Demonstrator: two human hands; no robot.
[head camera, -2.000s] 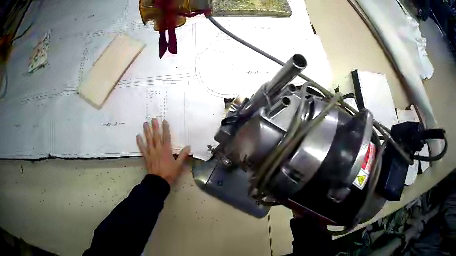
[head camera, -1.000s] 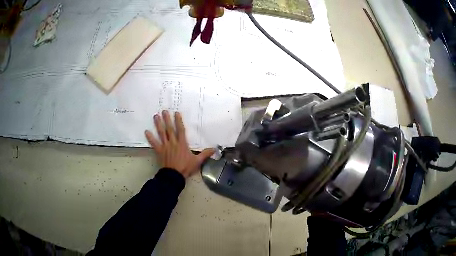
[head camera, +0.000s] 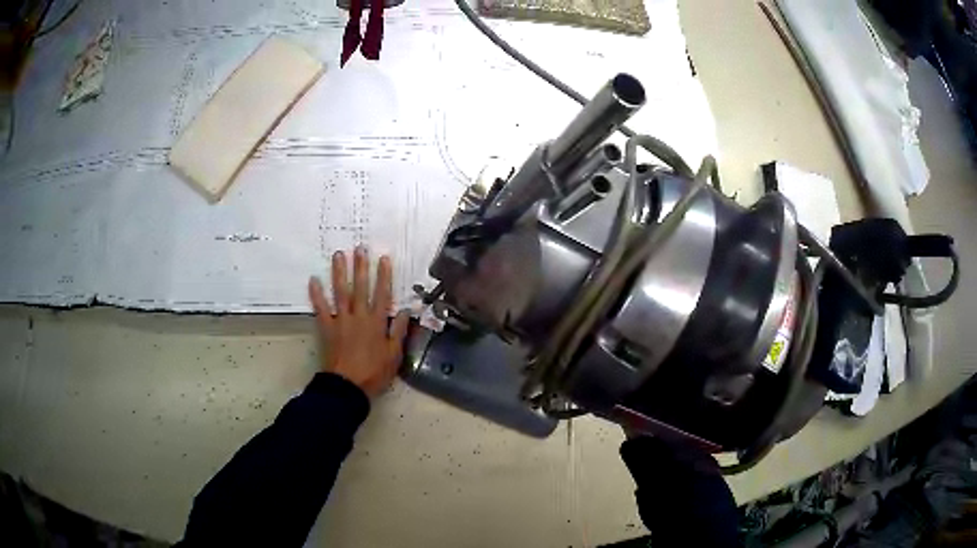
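Note:
The cutting machine (head camera: 664, 300) stands at the centre right, its grey base plate (head camera: 482, 380) at the near edge of the fabric lay. The white marker paper (head camera: 268, 230) with thin printed lines covers the lay, and a thin dark edge shows under it. My left hand (head camera: 362, 326) lies flat with fingers spread on the paper's near edge, thumb beside the front of the base plate; it holds nothing. My right hand is hidden behind the motor body; only its dark sleeve (head camera: 680, 487) shows below the machine.
A pale flat weight (head camera: 246, 116) and a small speckled packet (head camera: 88, 64) lie on the paper. A speckled bar (head camera: 579, 11) lies at the top. A dark red cloth strip (head camera: 362, 34) hangs at the top edge. A white roll (head camera: 846, 107) and a white-topped cut piece (head camera: 806, 193) lie right.
Since one second ago the machine has turned and shifted left in view, its tubes now pointing up. My left hand stays flat at the paper's edge. The hanging connector has moved mostly out of view.

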